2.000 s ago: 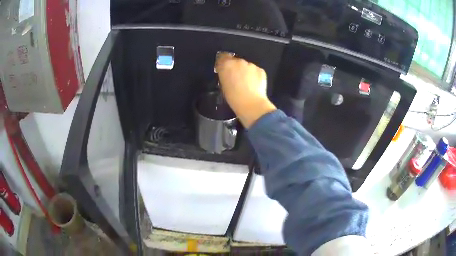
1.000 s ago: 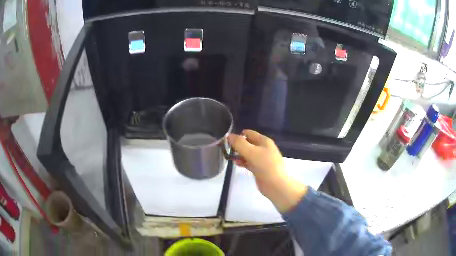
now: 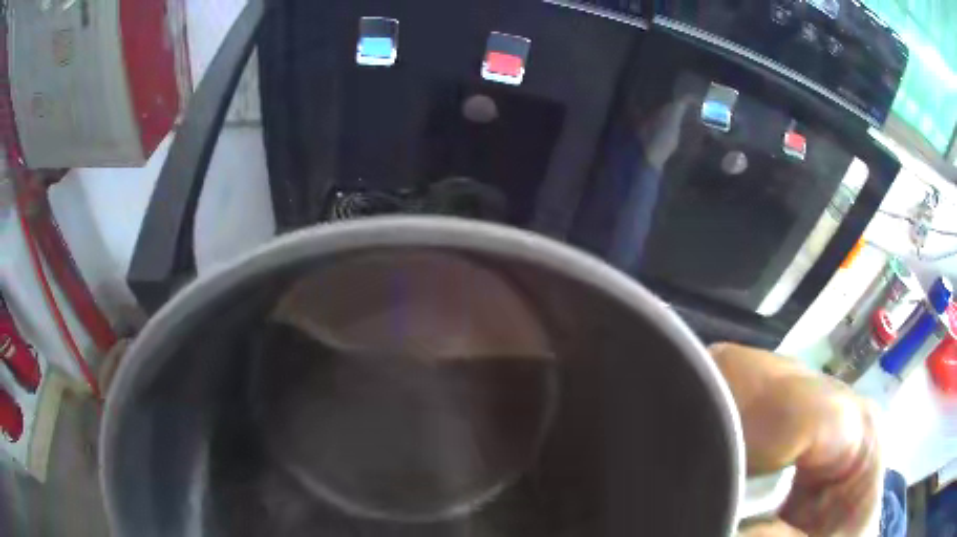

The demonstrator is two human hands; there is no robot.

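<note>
The steel-grey metal mug is very close to the camera and fills the lower middle of the view, its bottom cut off by the edge. I look down into its open top; some liquid seems to lie at the bottom, with a reflection. My right hand is closed around the mug's handle at the lower right, partly hidden by the mug. My left hand is not in view. The black water dispenser stands behind the mug, with a blue tap and a red tap.
A second dispenser section with blue and red taps is at the right, its door handle pale. Bottles stand on a white counter at the far right. A grey and red box is at the upper left, above red pipes.
My right hand has left the red tap, taken the mug by its handle out of the dispenser and brought it up close to the camera.
</note>
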